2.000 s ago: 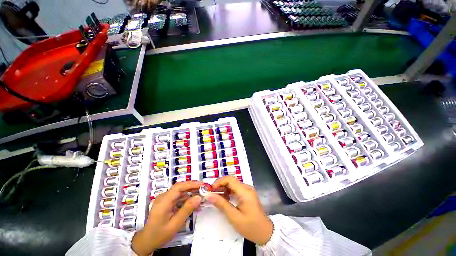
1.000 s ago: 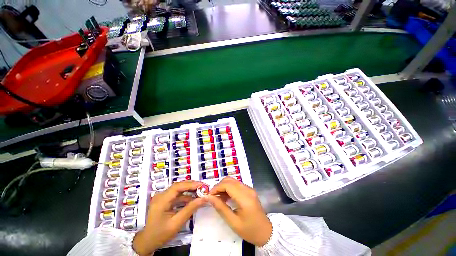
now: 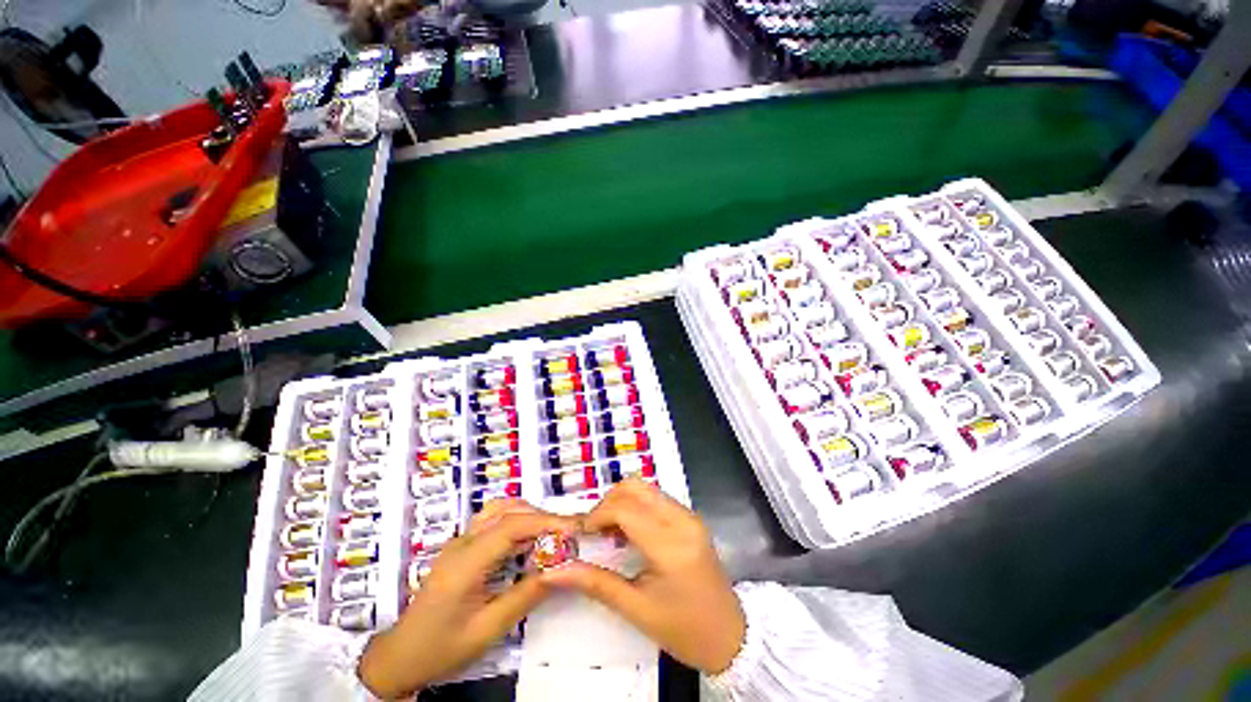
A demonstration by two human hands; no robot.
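A small cylindrical component with a red and white round end is held between the fingertips of both hands. My left hand grips it from the left and my right hand from the right. A white sheet lies below the hands, over the near white tray. That tray holds columns of components, white and silver ones at left, black and red ones at right. The hands and sheet hide its lower right part.
Stacked white trays of similar parts stand at right. A white handheld tool with a cable lies at left. A red-orange bin sits on a metal box at upper left. A green conveyor belt runs behind.
The component has turned in the fingers, so its red and white end now faces up more. The hands have stayed over the near tray.
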